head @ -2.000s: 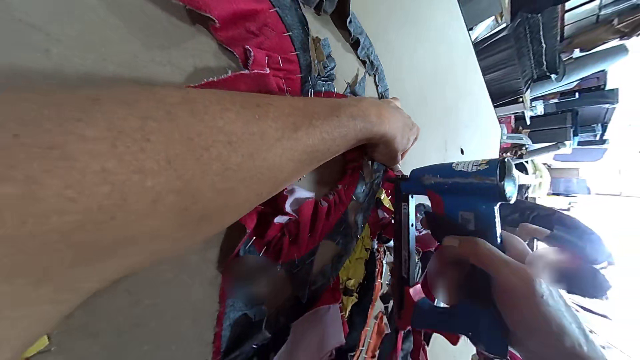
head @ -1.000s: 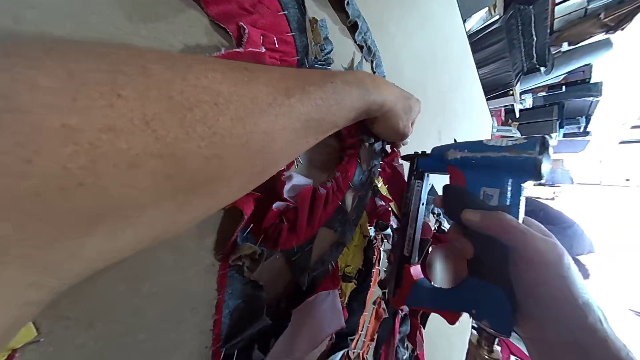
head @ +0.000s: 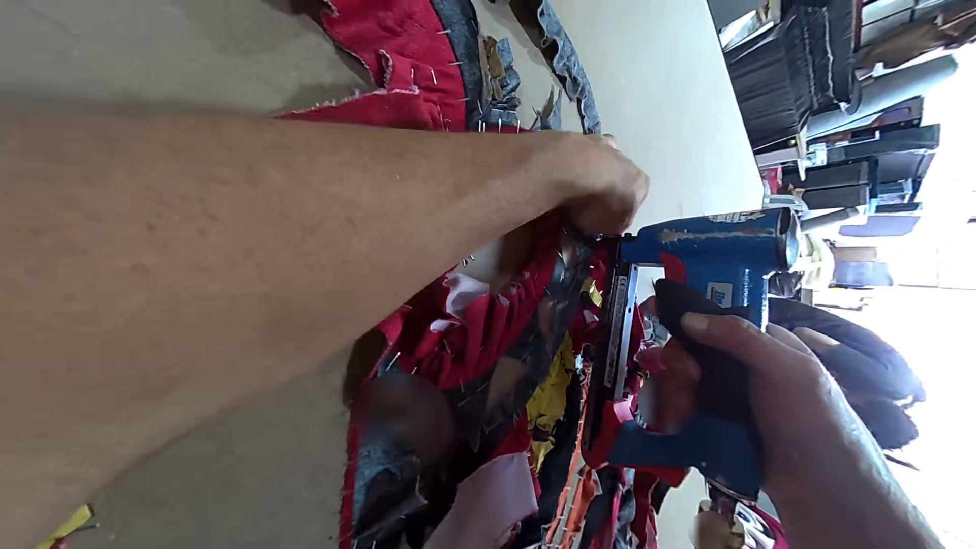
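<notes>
Across the view from the left reaches my left arm; my left hand [head: 610,187] grips the edge of red fabric [head: 488,320], its fingertips mostly hidden. Around the handle of a blue pneumatic staple gun [head: 709,240] my right hand [head: 732,366] is closed. The gun's nose is beside my left hand, at the fabric edge. Many staples run through the red fabric and the dark strips [head: 526,351]. Scraps of yellow cloth [head: 550,396], pink cloth [head: 488,499] and an orange strip [head: 579,488] lie lower in the bundle.
A pale board surface [head: 656,99] lies behind the fabric. Denim strips [head: 568,65] hang at its top. At the right stand black upholstered pieces [head: 778,84], a grey roll [head: 881,95] and stacked dark items. A yellow scrap [head: 70,526] is at bottom left.
My left forearm has shifted down in the view since one second ago. Both hands keep their holds, with the staple gun's nose still close to my left hand.
</notes>
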